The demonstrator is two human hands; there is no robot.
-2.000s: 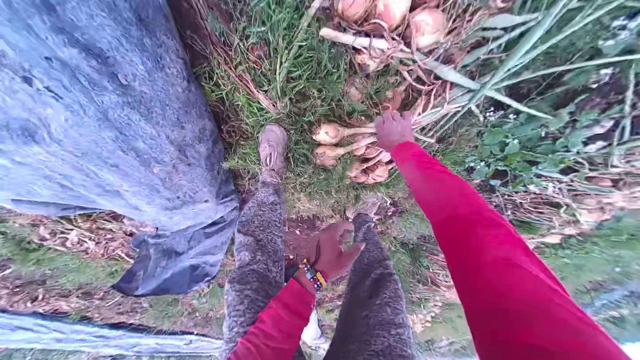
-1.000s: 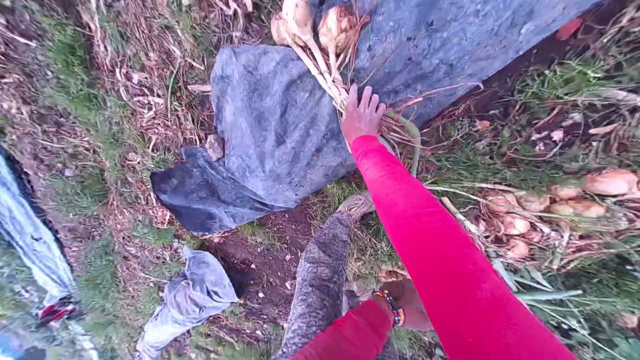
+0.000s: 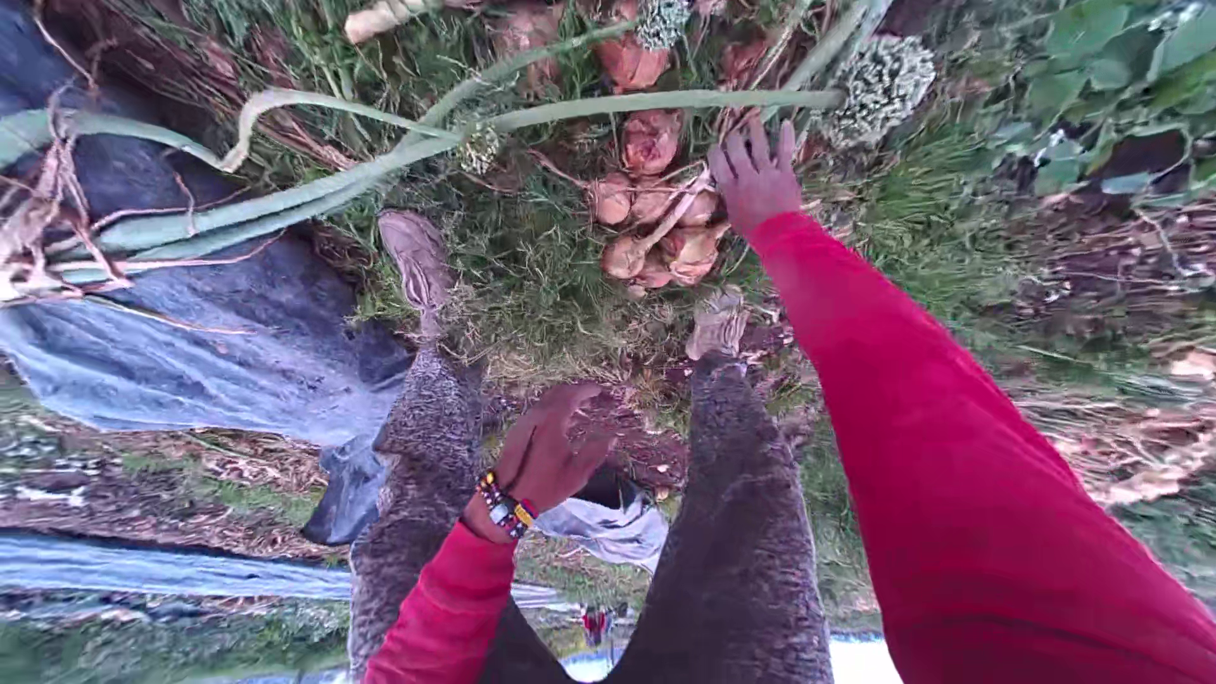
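Several onions (image 3: 622,256) with dry tan stalks lie in a cluster on the grass at upper centre. My right hand (image 3: 757,176) is at the right edge of this cluster, palm down with fingers spread, its fingertips beside the dry stalks (image 3: 679,209); no onion shows in its grasp. More onions (image 3: 652,141) lie farther up, partly under long green stalks (image 3: 608,112) with a white onion flower head (image 3: 879,90) at the right. My left hand (image 3: 551,451), with beaded bracelets at the wrist, hangs between my legs with fingers loosely apart, holding nothing.
My shoes (image 3: 418,256) stand on the grass, left and right below the cluster. A grey-blue plastic sheet (image 3: 228,351) lies on the left, with stalks and roots over its upper part. Leafy green plants (image 3: 1102,66) grow at upper right, and dry plant litter (image 3: 1130,437) lies at the right.
The view has swung from the sheet back to the onions on the grass. My right hand was at the stalks of onions over the sheet; now it is beside the cluster on the grass.
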